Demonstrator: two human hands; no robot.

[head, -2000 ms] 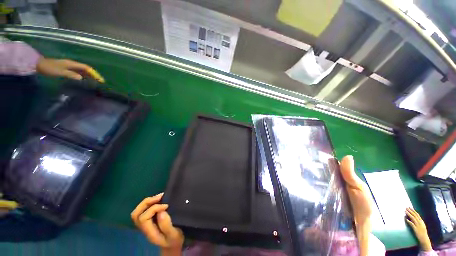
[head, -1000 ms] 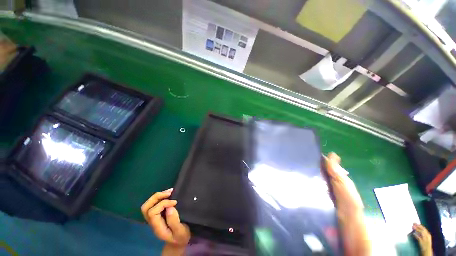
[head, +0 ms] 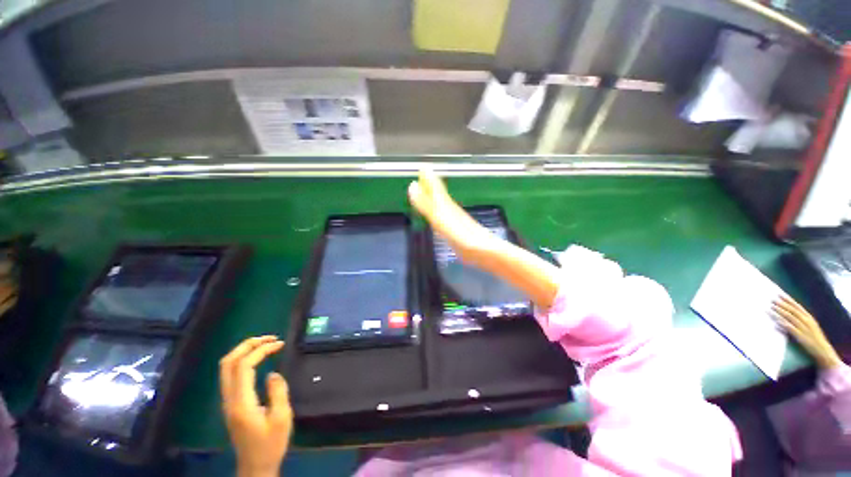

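A black tray [head: 431, 405] lies on the green bench in front of me with two tablets. The left tablet [head: 362, 279] has a lit screen with small green and red buttons. The right tablet [head: 481, 270] shows text lines and lies partly under my right forearm. My left hand [head: 254, 396] is at the tray's left edge, fingers apart, holding nothing. My right hand [head: 429, 197] is raised above the gap between the tablets' far ends; its fingers look bunched and I cannot tell whether they hold anything.
Another tray [head: 177, 373] with two tablets lies to the left. At the right, a neighbour's hand [head: 804, 326] rests on a white sheet [head: 737, 312]. A metal rail [head: 448, 170] and grey panel [head: 420, 121] stand behind. A red-edged object [head: 810, 158] stands at the far right.
The tablet held in my right hand is now down in the tray. My right hand has let go and moved up and left. My left hand has come off the tray's edge. The view has turned.
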